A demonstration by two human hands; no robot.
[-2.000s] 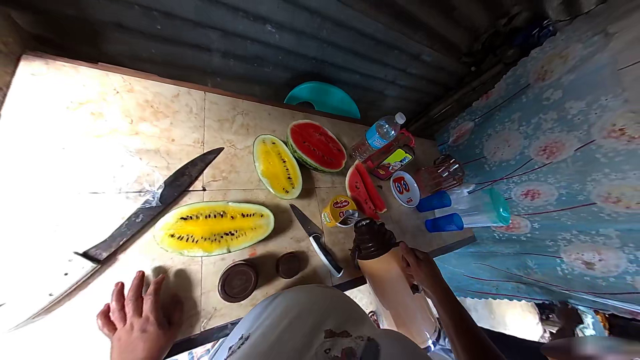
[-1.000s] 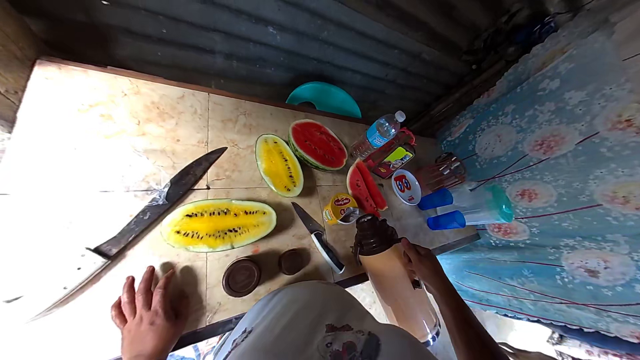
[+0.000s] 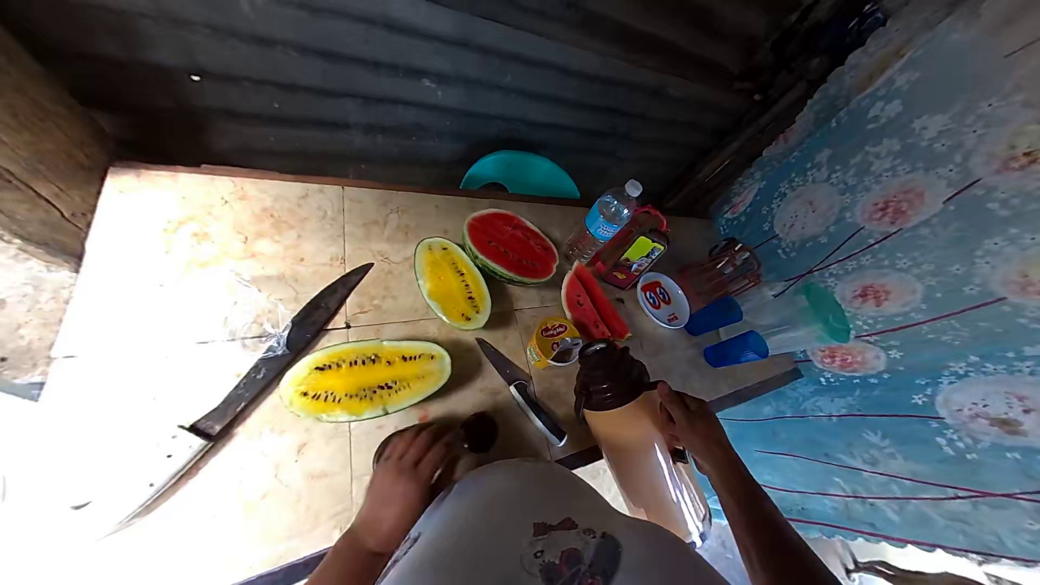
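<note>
My right hand grips the side handle of a tan thermos flask with a dark brown neck, tilted at the table's front edge. Over a round dark brown lid lies my left hand; whether its fingers grip the lid cannot be told. A smaller dark cap is just right of that hand. Between the hands rests a kitchen knife with a black and white handle. A yellow instant-noodle cup, its lid partly peeled, stands just beyond the flask's neck.
Yellow watermelon halves, a red half and red slices lie on the tiled table. A machete is at left. At right are a water bottle, a phone, a white bowl and blue cups.
My left hand has moved right from the bare tabletop onto the round brown lid. My right hand still holds the thermos flask.
</note>
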